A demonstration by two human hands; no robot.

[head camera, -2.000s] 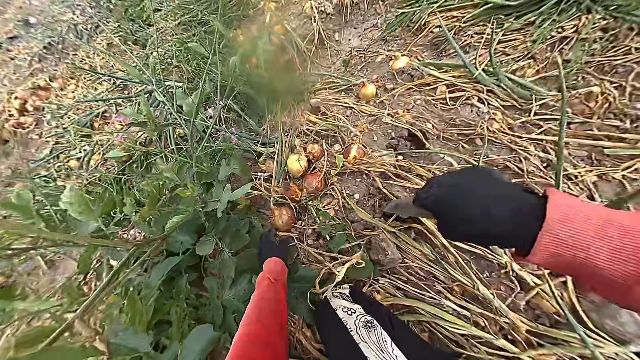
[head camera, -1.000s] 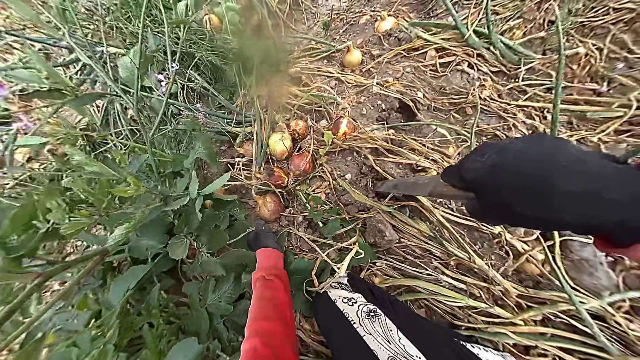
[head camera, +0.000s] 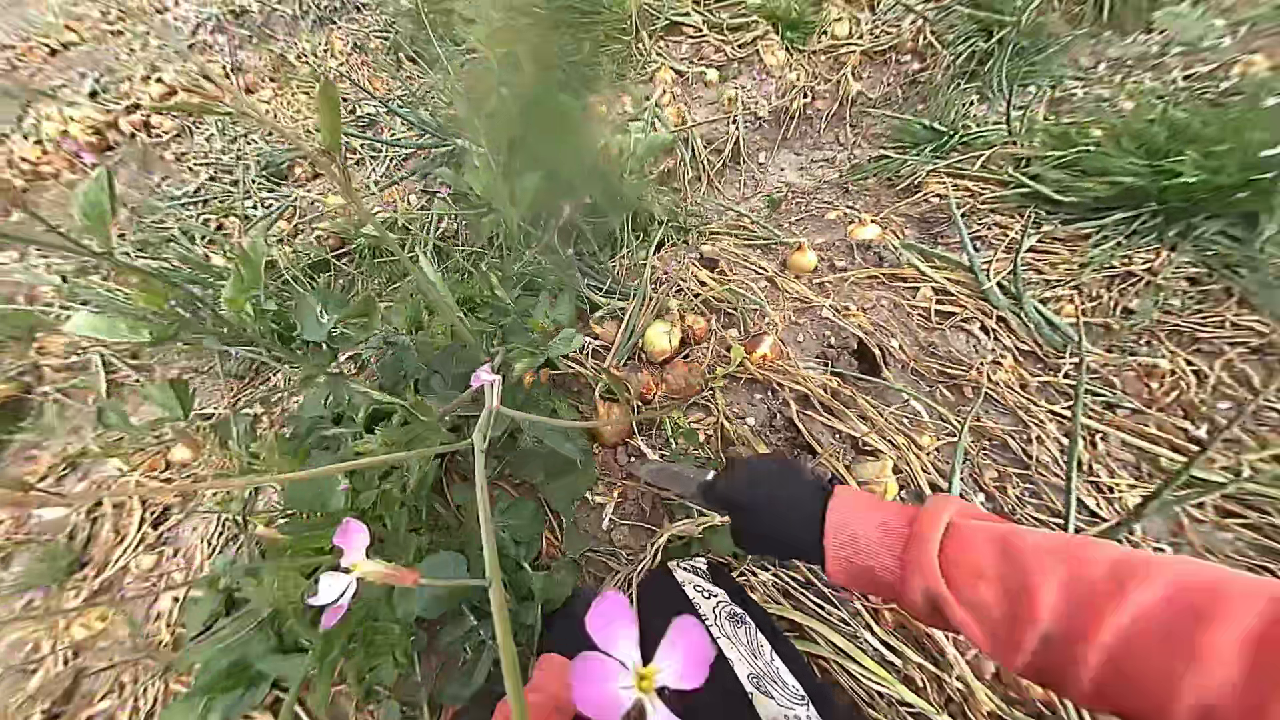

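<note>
My right hand [head camera: 768, 508], in a black glove with a coral sleeve, is closed on the handle of a knife. The knife's blade [head camera: 672, 478] points left, its tip at the soil just below a brown onion [head camera: 612, 423]. Several onions lie in a cluster above it, among them a pale green one [head camera: 661, 341] and a reddish one [head camera: 762, 348]. My left hand [head camera: 568, 622] is low in the view; a dark gloved part shows behind a pink flower [head camera: 645, 676], and its fingers are hidden.
Leafy weeds [head camera: 400, 400] stand left of the onions, with a flower stem [head camera: 490, 540] close to the camera. Dry onion stalks [head camera: 980, 350] cover the soil on the right. Another onion [head camera: 801, 259] lies farther back. My leg, with a patterned band [head camera: 735, 635], is at the bottom.
My right hand has moved left with the knife, to just below the onion cluster. My left hand, earlier beside the lowest onion, is now lower and mostly hidden. The view has shifted.
</note>
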